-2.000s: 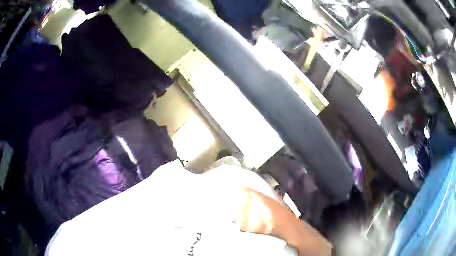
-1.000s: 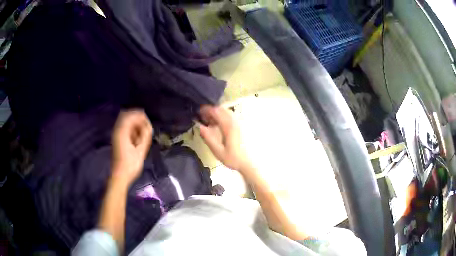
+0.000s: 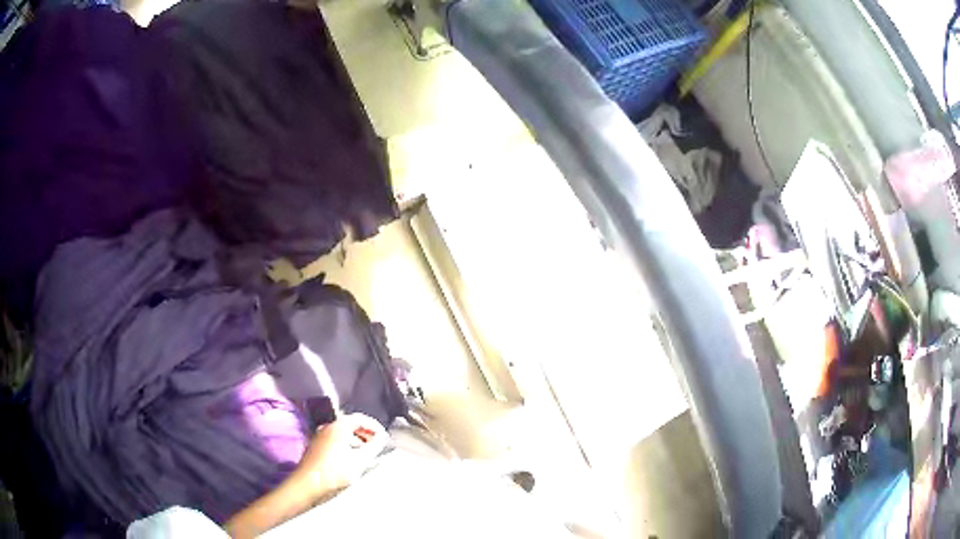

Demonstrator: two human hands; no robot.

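Note:
A crumpled purple-grey garment pile [image 3: 158, 347] lies at the left, with a bright sunlit patch. My left hand [image 3: 345, 451] is at the pile's lower right edge, beside my white clothing. A small red mark shows at it. The hand is small and overexposed, so its grip cannot be told. My right hand is not in view. Flatter dark garments [image 3: 274, 126] lie at the upper left, their edges over the cream table base [image 3: 432, 116]. The long curved grey-blue pressing arm [image 3: 642, 232] is bare.
A blue plastic basket [image 3: 632, 47] stands behind the arm, with grey-white scrap cloth [image 3: 684, 158] below it. A pale pointed plate [image 3: 832, 226] stands at the right among cluttered items. A light-blue shiny bundle [image 3: 874, 505] is at the lower right.
My left hand has moved down to the crumpled pile. My right hand has left the picture. The dark cloth that hung towards the middle now lies flatter and farther back at the upper left.

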